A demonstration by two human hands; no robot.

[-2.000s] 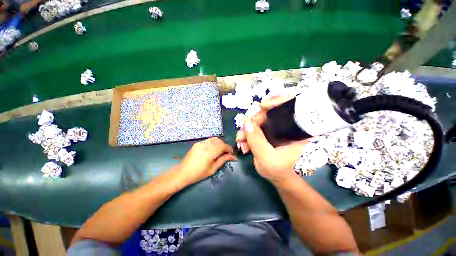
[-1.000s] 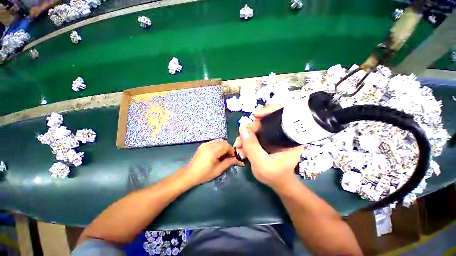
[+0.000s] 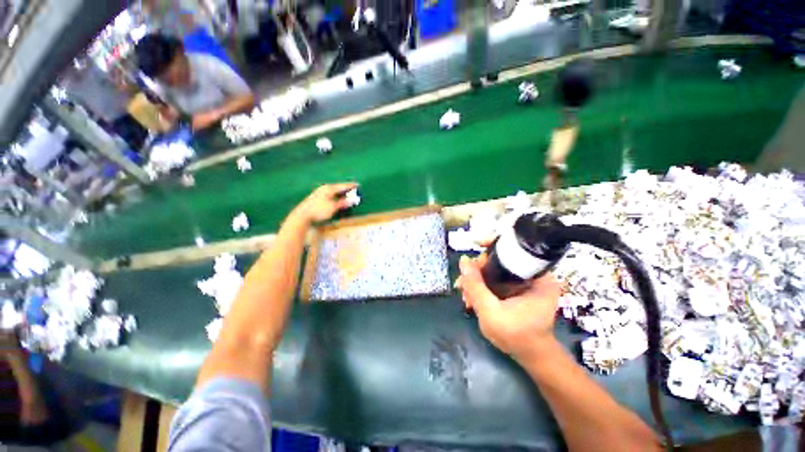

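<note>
My left hand (image 3: 325,203) is stretched over the green belt, just behind the screw tray, with its fingertips around a small white part (image 3: 352,198). My right hand (image 3: 521,311) grips the black electric screwdriver (image 3: 516,260) with its white label, at the right of the tray. The driver's tip is hidden by my fingers. The shallow cardboard screw tray (image 3: 379,259) holds bluish-white screws with a yellowish patch. A large heap of white parts (image 3: 706,274) lies at the right. A small group of white parts (image 3: 224,287) is partly hidden behind my left forearm.
The green conveyor belt (image 3: 397,165) carries scattered white parts beyond the bench. The ribbed driver hose (image 3: 644,300) curves down over the heap. A blurred hanger (image 3: 561,146) stands above the driver. Another person (image 3: 207,84) sits across the belt. More white parts (image 3: 71,309) lie far left.
My left hand has moved from the driver tip out to a white part on the belt. The view has swung up and left. My right hand still holds the driver, now tilted more upright.
</note>
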